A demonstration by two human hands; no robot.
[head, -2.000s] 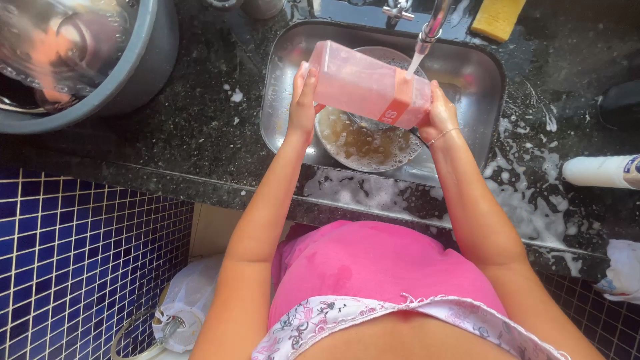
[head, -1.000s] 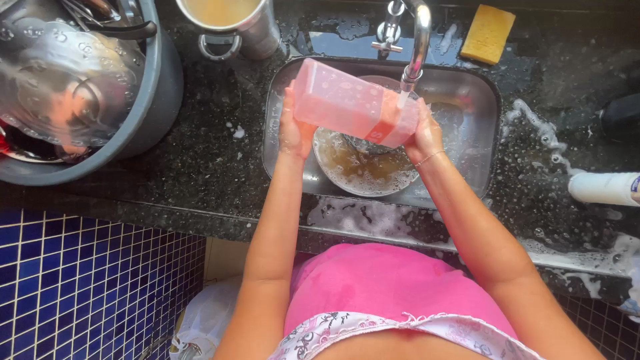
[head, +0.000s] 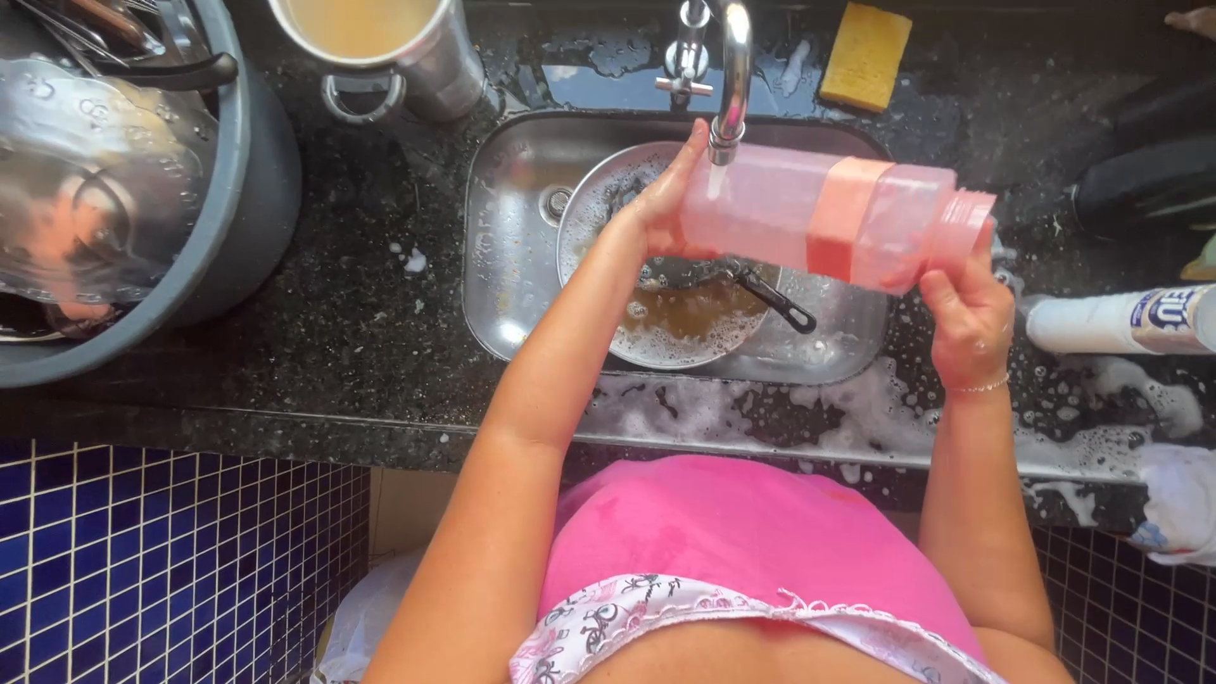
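A pink translucent plastic bottle lies sideways between my hands, its open threaded neck to the right. My left hand holds its base end; my right hand grips it near the neck. Water runs from the chrome faucet onto the base end of the bottle. Below, in the steel sink, a round metal bowl holds brownish, sudsy water. Inside it is a dark utensil whose black handle leans over the rim. The fingers under the bottle are partly hidden.
A grey tub of wet cookware stands at left, beside a metal mug of cloudy liquid. A yellow sponge lies behind the sink. At right are a white bottle on its side and a white cloth. Suds cover the front counter edge.
The bottle has moved right under the faucet, and its neck now shows at the right. My right hand has moved right with it. The black handle in the bowl has come into sight.
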